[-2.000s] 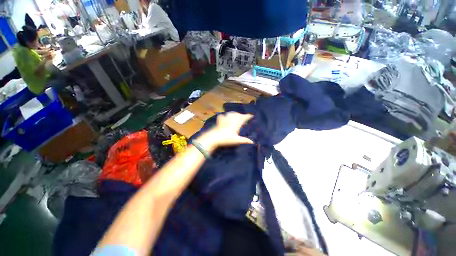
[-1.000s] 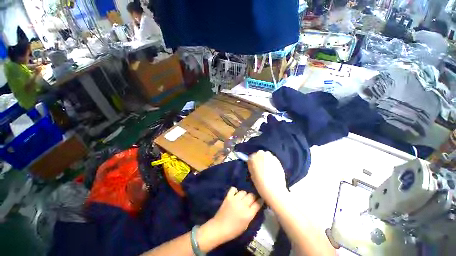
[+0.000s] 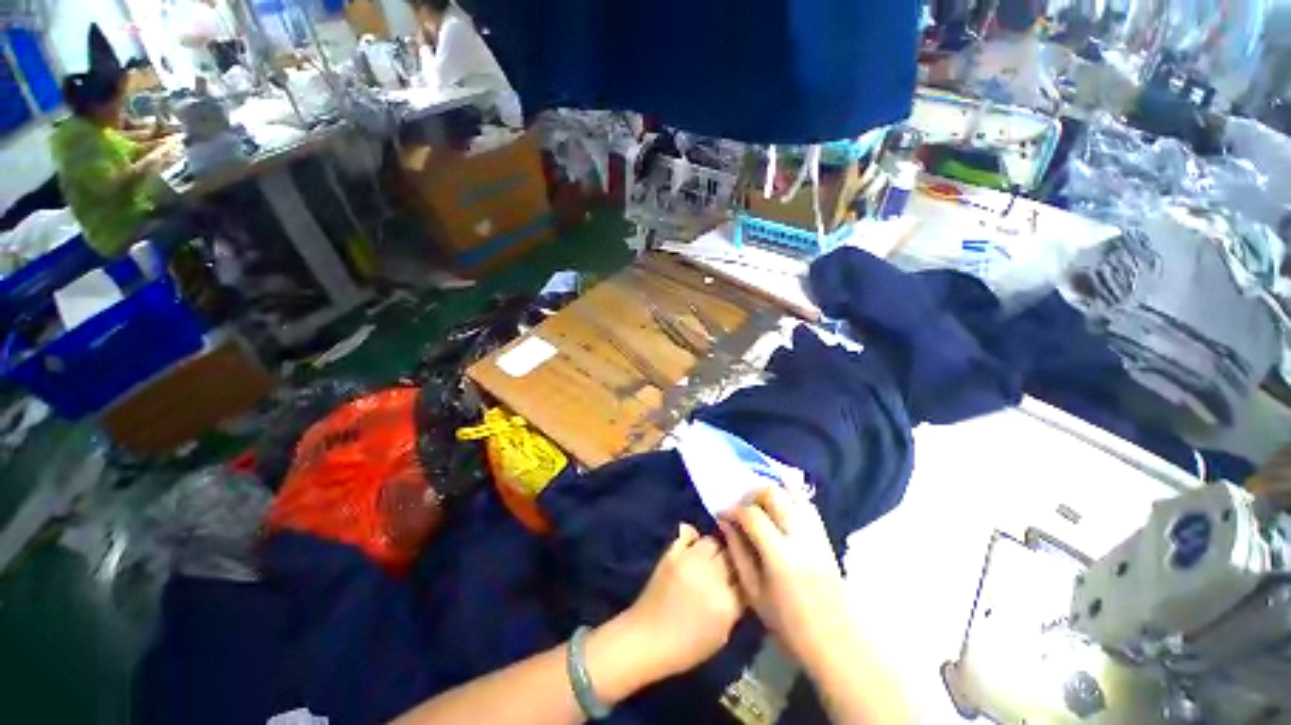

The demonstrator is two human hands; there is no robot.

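A large dark navy garment (image 3: 616, 545) lies in a bulky heap over my lap and the table edge. My left hand (image 3: 691, 598), with a bracelet at the wrist, is closed on its navy cloth. My right hand (image 3: 779, 552) touches my left at the fingertips and pinches a pale white to light blue piece (image 3: 729, 467), which stands out above the navy cloth. Exactly how the piece meets the garment is hidden by my fingers.
Brown cardboard (image 3: 623, 361) lies at the table's left. The sewing machine head (image 3: 1182, 567) is at the right. More navy cloth (image 3: 920, 333) lies behind. Red (image 3: 361, 475) and yellow (image 3: 517, 453) bags are at the left. A person (image 3: 99, 177) sits far left.
My left hand has come back from the far cloth to the near heap. My right hand has come into view beside it. The pale piece now shows more fully, and the cardboard is more uncovered.
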